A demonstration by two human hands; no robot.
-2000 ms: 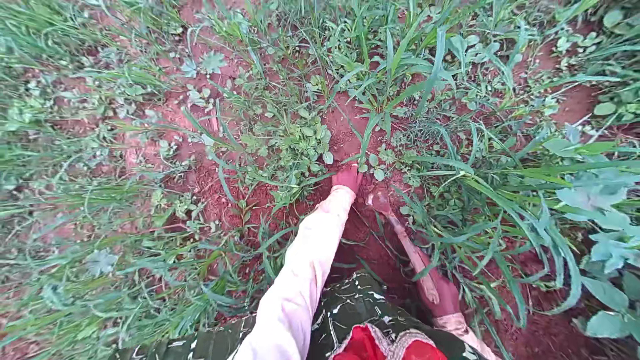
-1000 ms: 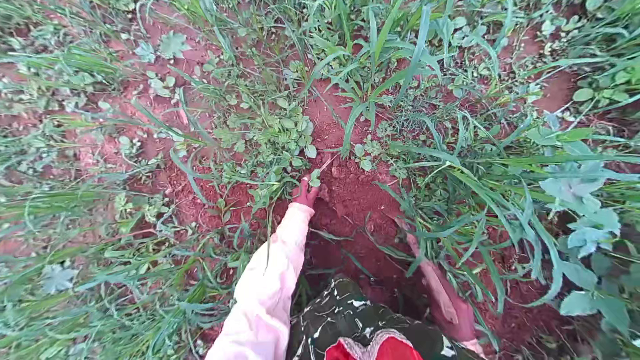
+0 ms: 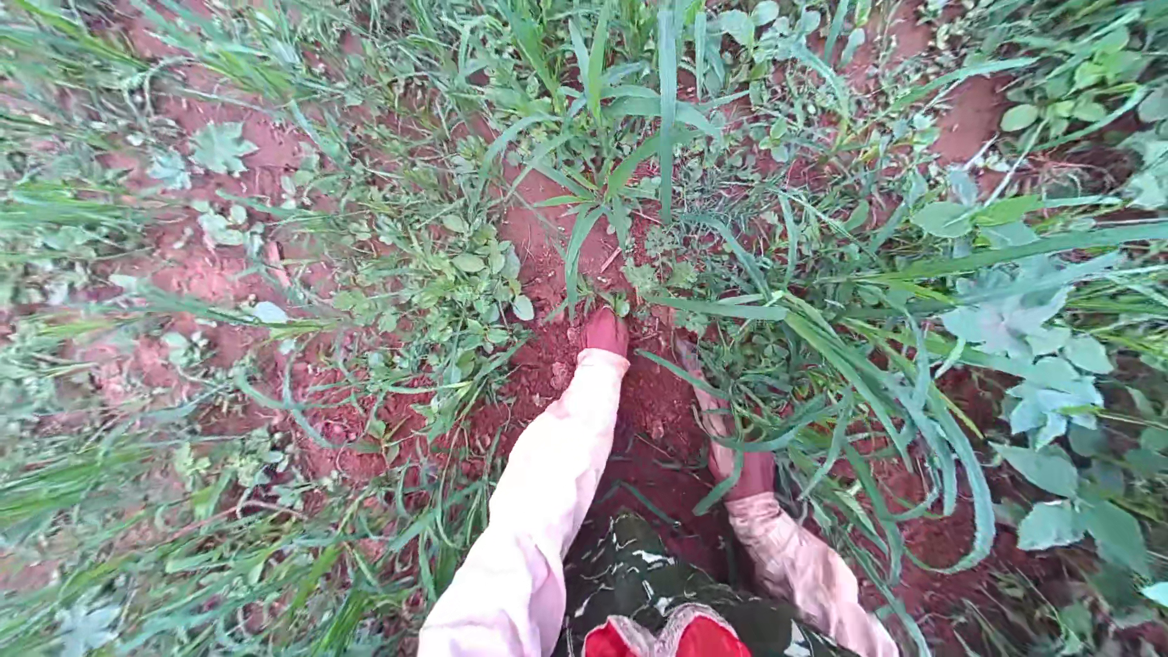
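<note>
My left hand (image 3: 604, 332), below a pale pink sleeve, reaches down to the red soil at the centre, against a small leafy weed (image 3: 617, 303). Its fingers are mostly hidden, so its grip cannot be told. Lower right, my right hand (image 3: 754, 474) is closed on the wooden handle of a hand tool (image 3: 714, 420). The tool points up and away from me, its far end low at the soil and partly covered by grass blades. A tall grass clump (image 3: 598, 187) stands just beyond my left hand.
Low broad-leaved weeds (image 3: 470, 274) grow left of my left hand. Long grass blades (image 3: 849, 365) arch over the ground on the right, with larger lobed leaves (image 3: 1049, 392) at the right edge. Bare red soil (image 3: 652, 401) shows between my hands.
My left hand has moved right, from beside the low broad-leaved weeds to the soil near the tool's far end. The right hand stays on the handle.
</note>
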